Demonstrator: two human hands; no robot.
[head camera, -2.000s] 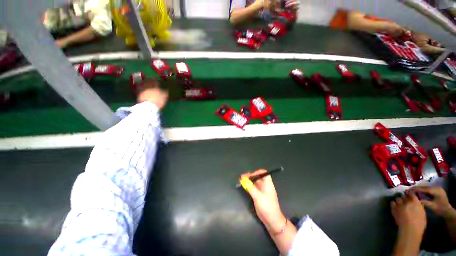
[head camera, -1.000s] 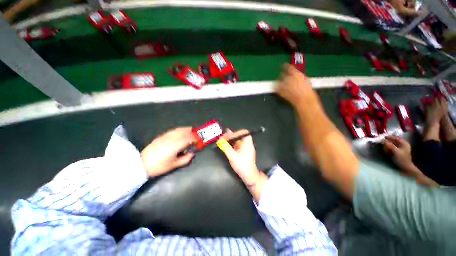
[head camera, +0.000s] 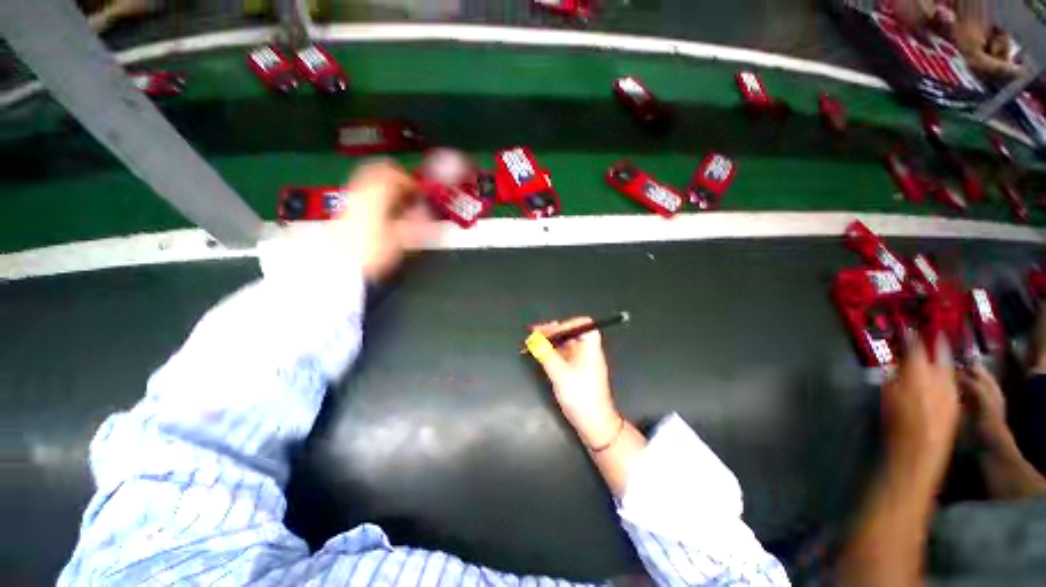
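Observation:
My left hand (head camera: 384, 218) is blurred and reaches over the near white rail of the green belt. Its fingers are beside a red unit (head camera: 459, 202) with a white panel; I cannot tell if they touch or hold it. My right hand (head camera: 582, 381) is over the dark bench top and grips a slim pen-like tool (head camera: 594, 328), yellow at the fingers with a long black rear end. No red unit is under the tool.
More red units lie on the green belt (head camera: 596, 138). A neighbour's blurred hand (head camera: 921, 401) is at a pile of red units (head camera: 889, 307) on the right. A grey post (head camera: 149, 132) slants at upper left. The white rail (head camera: 734, 227) edges the bench.
My left hand has moved from the unit on the bench up to the belt. That unit is gone from beside the tool. The neighbour's arm has drawn back from the belt to the pile.

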